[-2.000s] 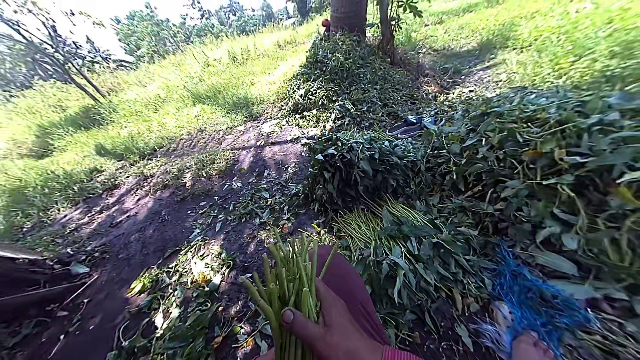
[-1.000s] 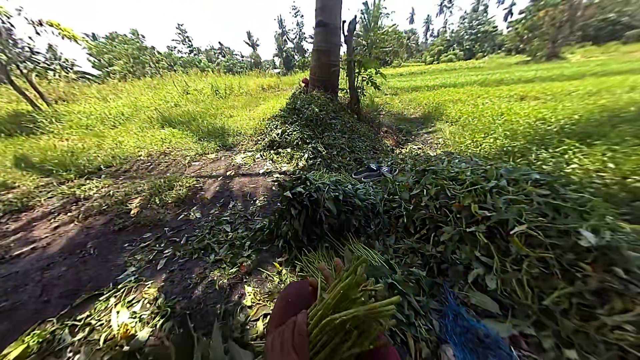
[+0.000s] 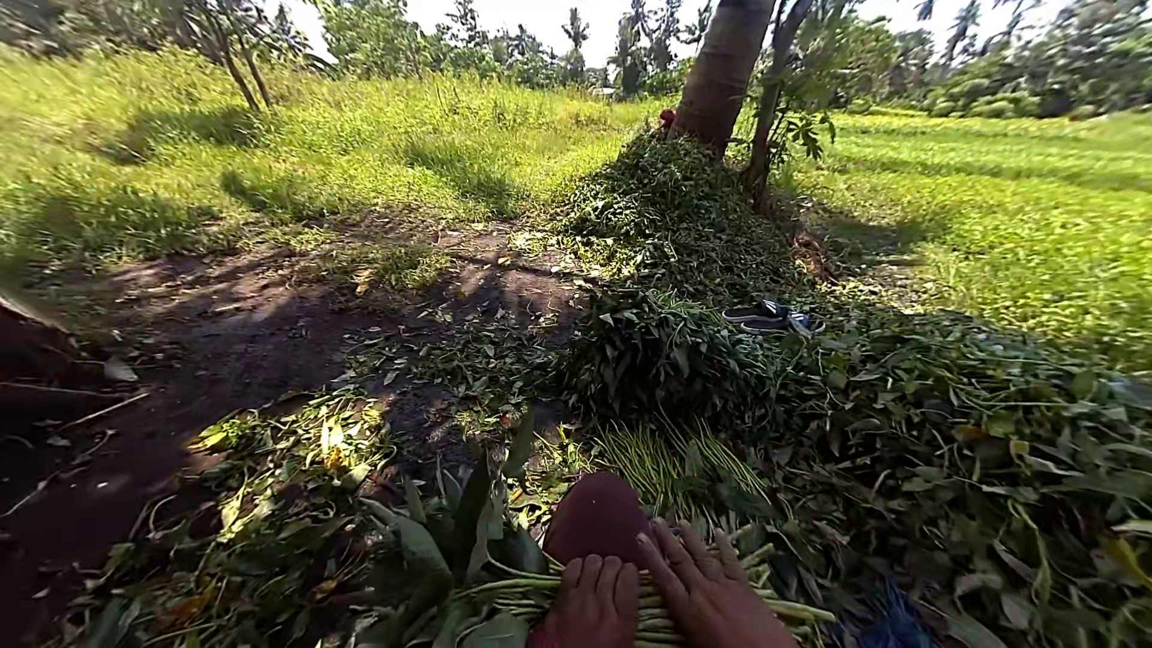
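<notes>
A bundle of leafy green stems (image 3: 515, 589) lies crosswise at the bottom centre, its leaves to the left and cut stem ends to the right. My left hand (image 3: 594, 603) rests over the middle of the bundle with its fingers bent over the stems. Beside it, my right hand (image 3: 715, 594) lies across the stems nearer the cut ends, fingers extended and a little apart. My knee in dark red cloth (image 3: 596, 517) rises just beyond both hands. More cut stems (image 3: 666, 463) lie on the ground past the knee.
Heaped leafy greens (image 3: 954, 432) fill the right side. A bunched stack of greens (image 3: 670, 360) stands ahead, with a dark shoe (image 3: 774, 317) behind it. A larger leafy pile (image 3: 675, 207) leans by a tree trunk (image 3: 724, 76). Blue netting or twine (image 3: 895, 621) shows at bottom right.
The bundle, earlier held with its cut ends pointing up and then right, now lies crosswise under both hands. Both hands are now plainly seen side by side on it.
</notes>
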